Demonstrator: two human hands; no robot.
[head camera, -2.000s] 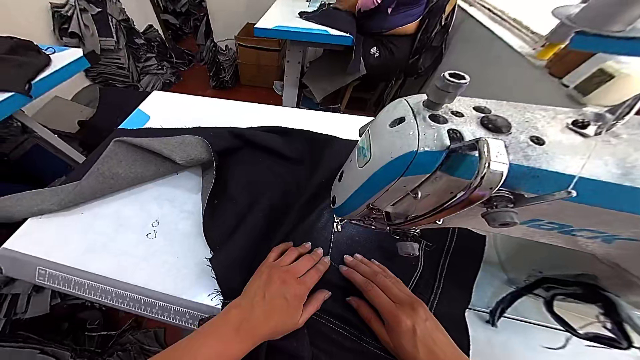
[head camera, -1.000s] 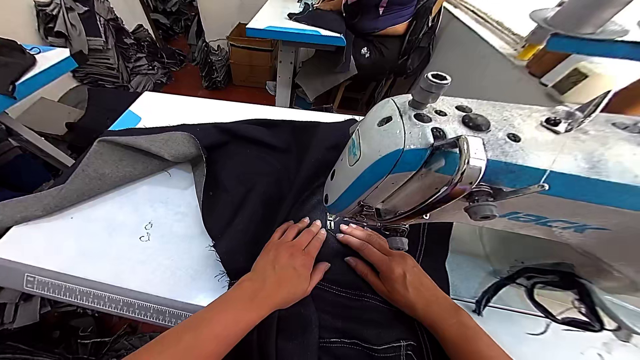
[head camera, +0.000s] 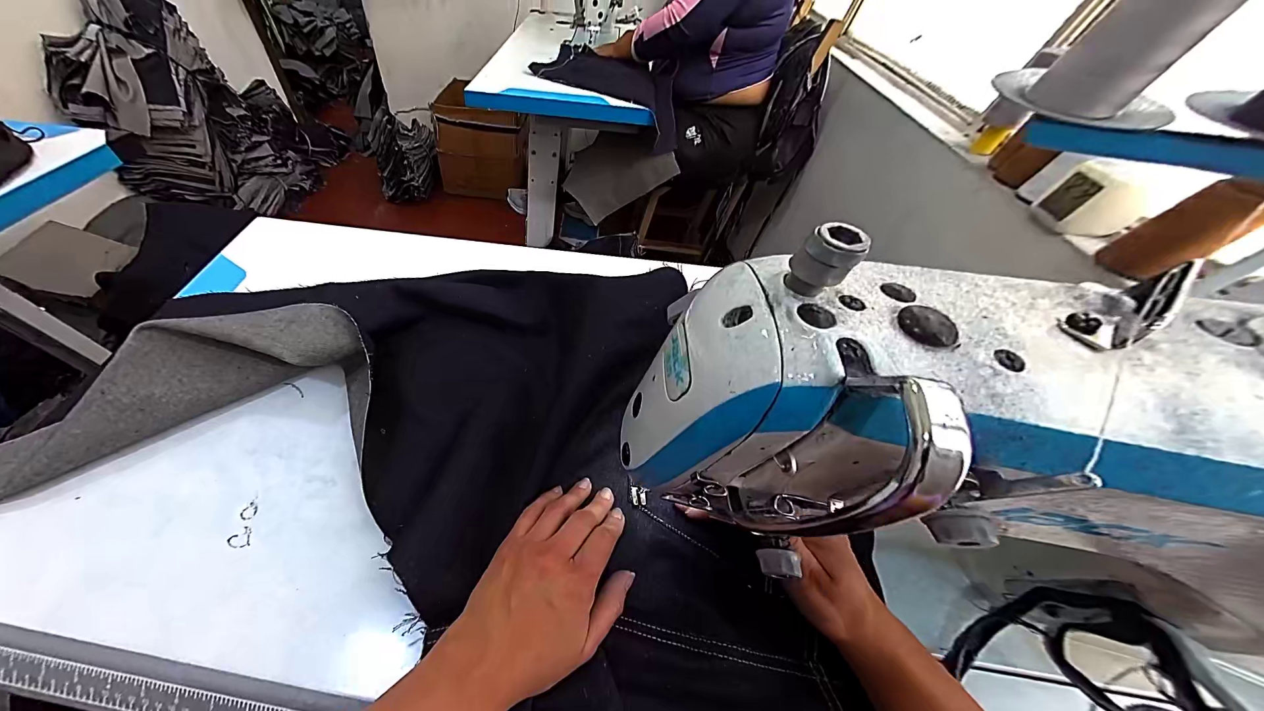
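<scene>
A dark denim garment piece (head camera: 474, 395) with light double stitching lies over the white sewing table (head camera: 197, 523), its grey underside folded up at the left. The head of a Jack industrial sewing machine (head camera: 731, 365) stands over it. The presser foot (head camera: 638, 496) rests on the cloth at the end of a light stitch line. My left hand (head camera: 553, 583) lies flat on the denim, just left of and below the foot, fingers slightly apart. Partly under the machine head, my right hand (head camera: 825, 583) is at the denim's right part; most of its fingers are hidden, so its grip is unclear.
A printed ruler (head camera: 138, 681) runs along the table's near edge. Black cables (head camera: 1057, 612) lie at the right below the machine arm. Across the aisle a co-worker (head camera: 721, 49) sits at another sewing table (head camera: 553, 99). Piled dark cloth (head camera: 197, 128) and a cardboard box (head camera: 479, 148) stand behind.
My right hand has moved from flat on the denim beside the foot to the right, partly beneath the machine head. My left hand remains on the cloth near the foot.
</scene>
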